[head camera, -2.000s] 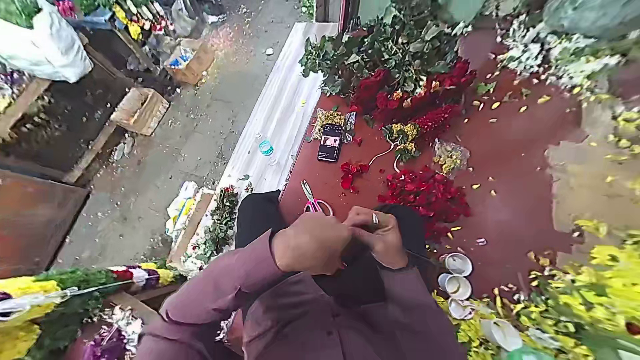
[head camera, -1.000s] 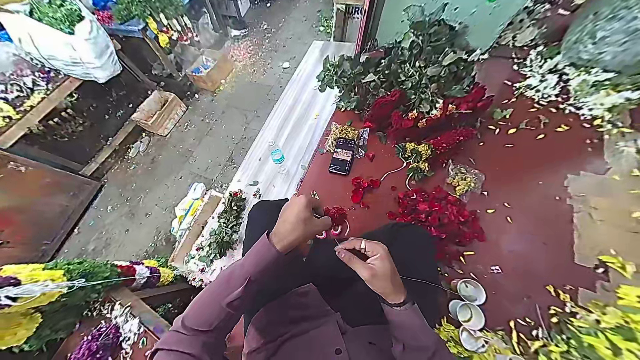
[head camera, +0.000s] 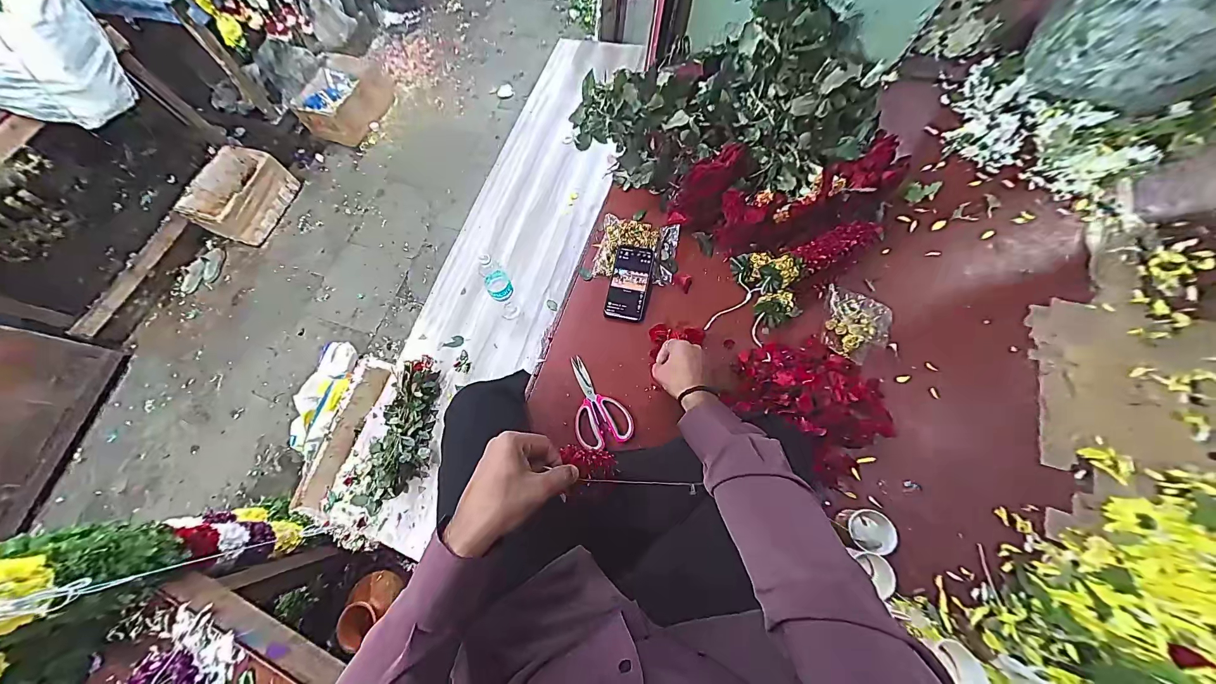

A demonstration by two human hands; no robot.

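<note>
My left hand (head camera: 513,480), above my lap, pinches a string (head camera: 641,483) beside a short red petal strand (head camera: 589,462). The string runs rightward from it over my dark trousers. My right hand (head camera: 678,369) reaches down onto the red surface, its fingers at a small bunch of red petals (head camera: 673,334); what they grip is hidden. Pink-handled scissors (head camera: 600,418) lie between the hands, blades pointing away. A larger heap of red petals (head camera: 812,394) is right of my right hand. Farther off lie a smartphone (head camera: 629,283) and red garlands (head camera: 817,223) with yellow flowers.
A plastic bottle (head camera: 496,281) lies on the white board (head camera: 513,190) at left. Green leaves (head camera: 741,104) are piled at the far edge. Small bags of yellow flowers (head camera: 855,325) sit on the red surface. White cups (head camera: 872,532) and yellow flowers (head camera: 1130,570) are at right.
My right hand has left the string near my left hand and moved forward to the small petal bunch. My left hand is lower. The scissors, hidden a second ago, show fully.
</note>
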